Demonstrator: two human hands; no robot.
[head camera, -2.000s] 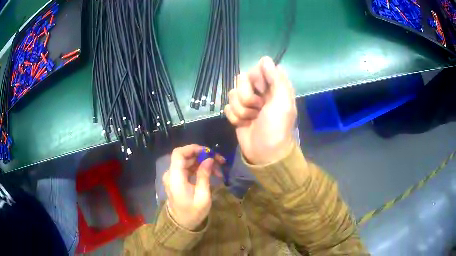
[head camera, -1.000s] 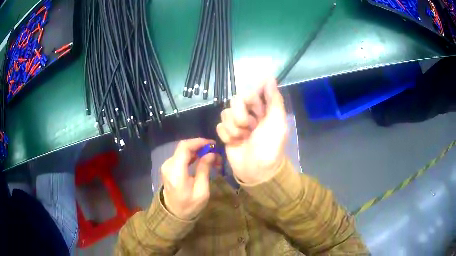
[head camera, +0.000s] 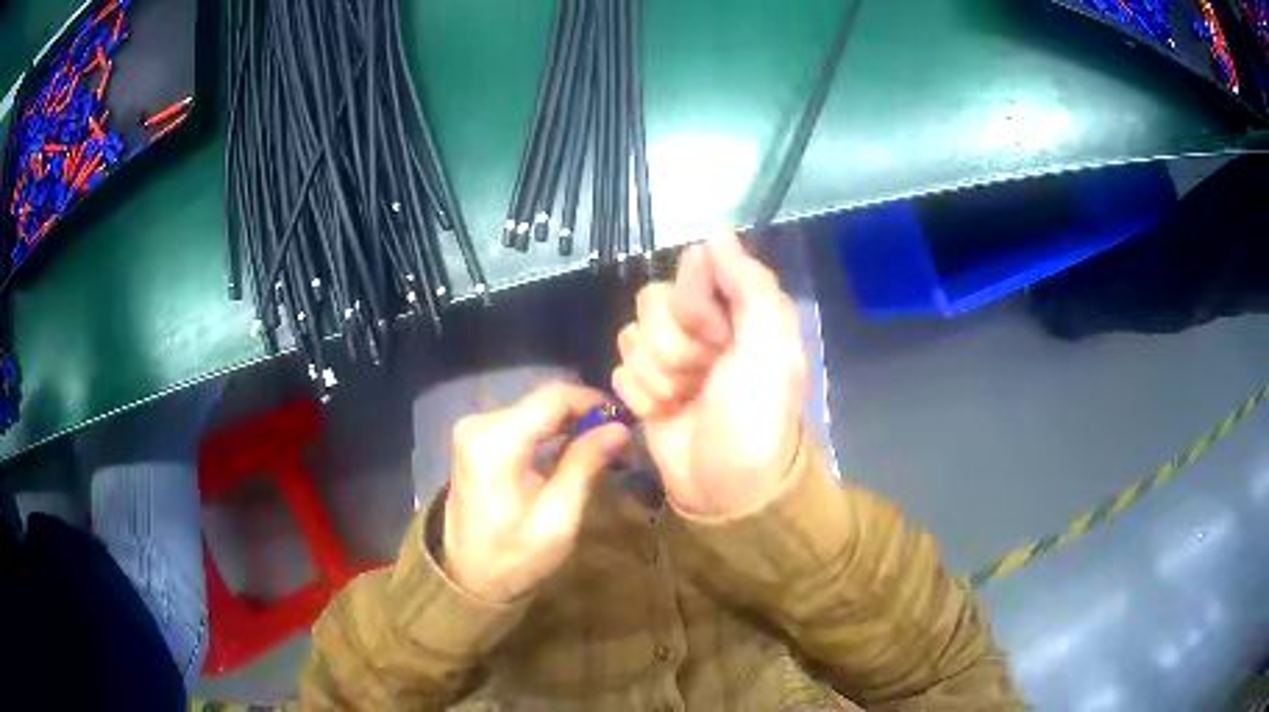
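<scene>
My left hand (head camera: 515, 487) pinches a small blue end piece (head camera: 593, 417) with a tiny gold tip, over my lap. My right hand (head camera: 724, 376) is curled closed just right of it, its fingers near the piece. A single black cable (head camera: 807, 125) runs from the top of my right hand up across the green bench; its held part is hidden by the fingers. A large black cable bundle (head camera: 327, 167) lies at the left and a smaller bundle (head camera: 592, 139) in the middle, pale ends toward me.
A tray (head camera: 156, 63) of blue and red pieces is at upper left, another tray (head camera: 1162, 39) at upper right. A blue bin (head camera: 891, 264) is below the green bench edge at right. A red stool (head camera: 299, 515) and part of a person (head camera: 146, 556) are at left.
My left hand has moved right, bringing the blue piece close to my right hand. The single cable has swung on the bench and now stands steeper than a second ago.
</scene>
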